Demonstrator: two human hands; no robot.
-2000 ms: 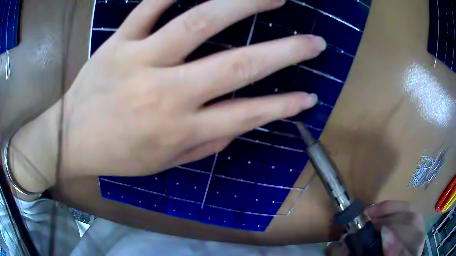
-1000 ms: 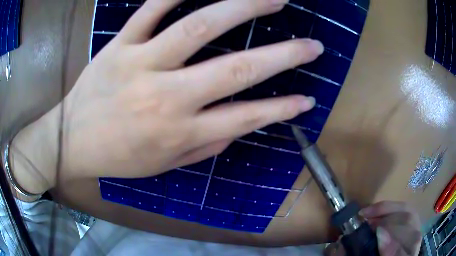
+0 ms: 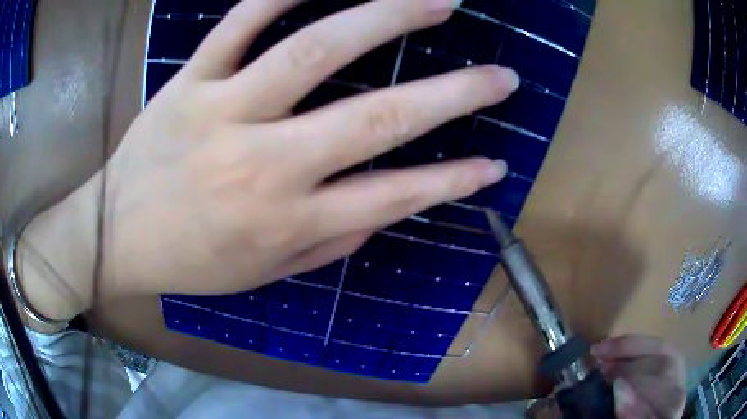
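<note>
The dark blue solar cell panel (image 3: 385, 327) lies on the brown table, with thin silver lines across it. A thin silver bus wire (image 3: 477, 336) sticks out past its lower right edge. My left hand (image 3: 270, 155) lies flat on the panel, palm down with fingers spread, covering much of its left and middle. My right hand (image 3: 643, 376), cut off by the bottom edge, holds the soldering iron (image 3: 532, 282) by its black grip. The iron's tip is at a silver line near the panel's right edge, just below my left hand's fingertips. Whether the tip touches is unclear.
Ribbon offcuts (image 3: 698, 277) lie in a small pile at right. Beside them are red and yellow handles (image 3: 731, 319). Other cells show at the top left (image 3: 15, 45) and top right (image 3: 722, 57). A dark cable (image 3: 105, 164) crosses the left side. Pale clothing shows along the bottom.
The panel and my left hand have shifted slightly left and down. The iron's tip moved slightly left, then a little right and down along the panel's right side.
</note>
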